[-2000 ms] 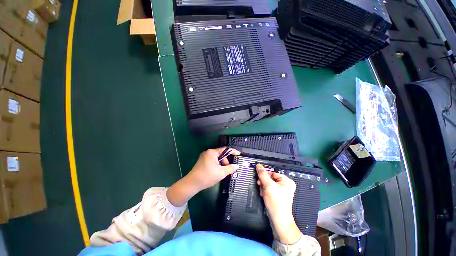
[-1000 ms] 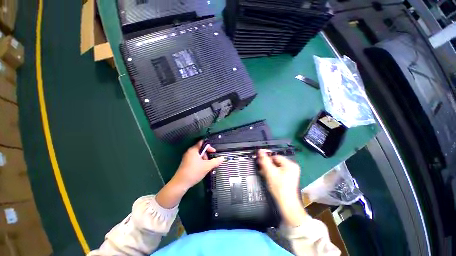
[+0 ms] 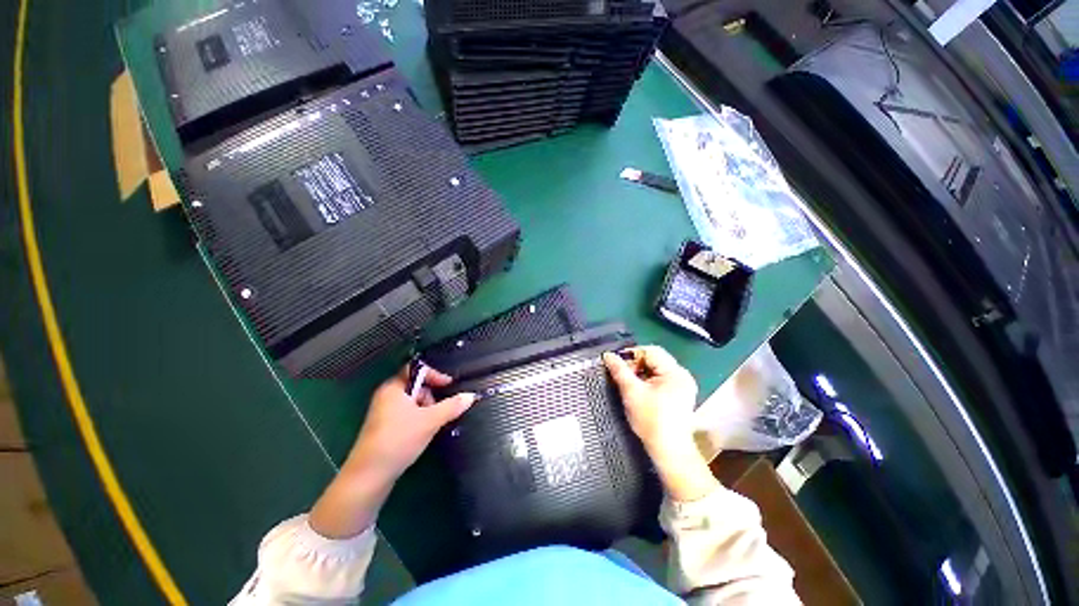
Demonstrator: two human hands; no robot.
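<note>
A ribbed black rear cover [image 3: 532, 485] lies close in front of me, overlapping another cover [image 3: 521, 322] behind it. A long narrow strip [image 3: 538, 375] with a pale shine runs along its far edge. A label glares white in its central area. My left hand [image 3: 408, 414] is at the strip's left end, thumb on the edge, with a slim white-and-dark pen-like tool [image 3: 418, 376] held in its fingers. My right hand [image 3: 651, 391] pinches at the strip's right end; whether it grips the strip or only presses it cannot be told.
Finished covers [image 3: 343, 225] are stacked at the left, with a taller pile [image 3: 538, 77] behind. To the right are a black label tray [image 3: 704, 296], a small knife-like tool [image 3: 648, 180] and a clear plastic bag [image 3: 740, 189]. An open cardboard box [image 3: 787, 533] sits below the table edge.
The view has turned and shifted right. My right hand has moved outward along the cover's far edge to its right end. My left hand stays at the left end, still with the tool.
</note>
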